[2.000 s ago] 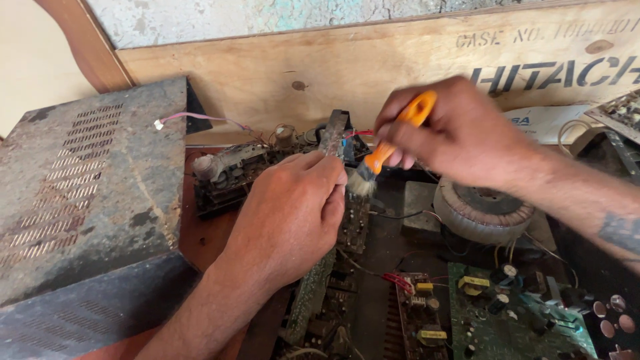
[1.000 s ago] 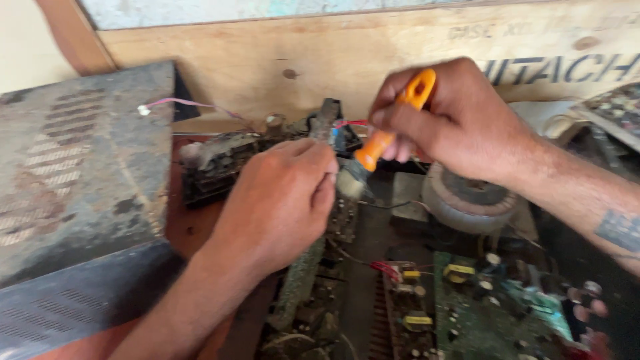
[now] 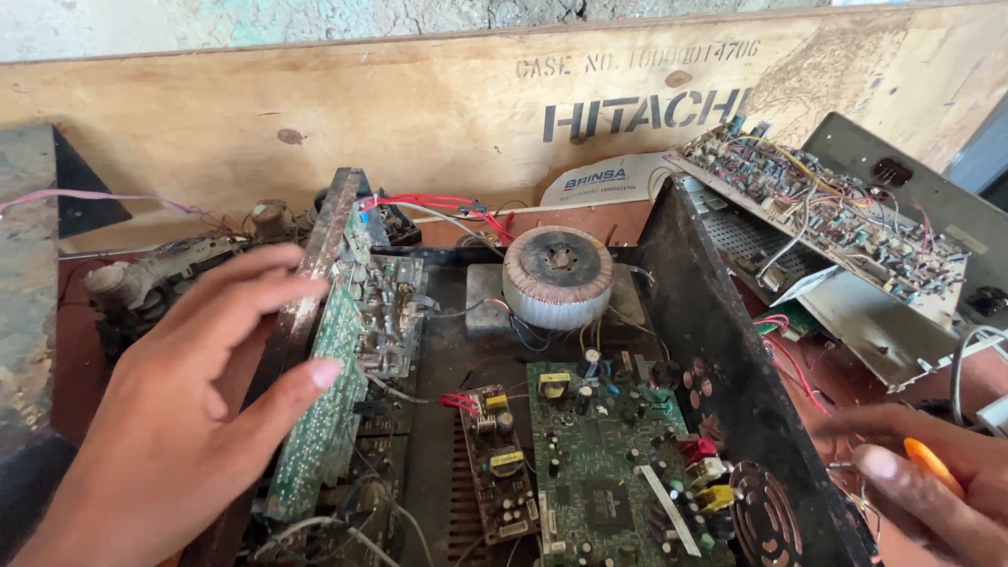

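Note:
My left hand is spread at the left wall of an open black metal chassis, its thumb over a green circuit board standing on edge; nothing is in its grip. Outside the chassis at the lower right, my right hand has an orange brush handle between its fingers; the bristles are hidden. Inside the chassis are a toroidal transformer, a small brown circuit board, a large green circuit board and a dusty board with components.
A plywood panel stands behind. At the right, a wired circuit board leans on a metal casing. A dirty metal cover is at the far left, beside a dusty mechanism. Red wires lie right of the chassis.
My right hand has moved with the orange-handled brush from above the chassis to its lower right. My left hand has opened and come off the upright part it held. The view has shifted.

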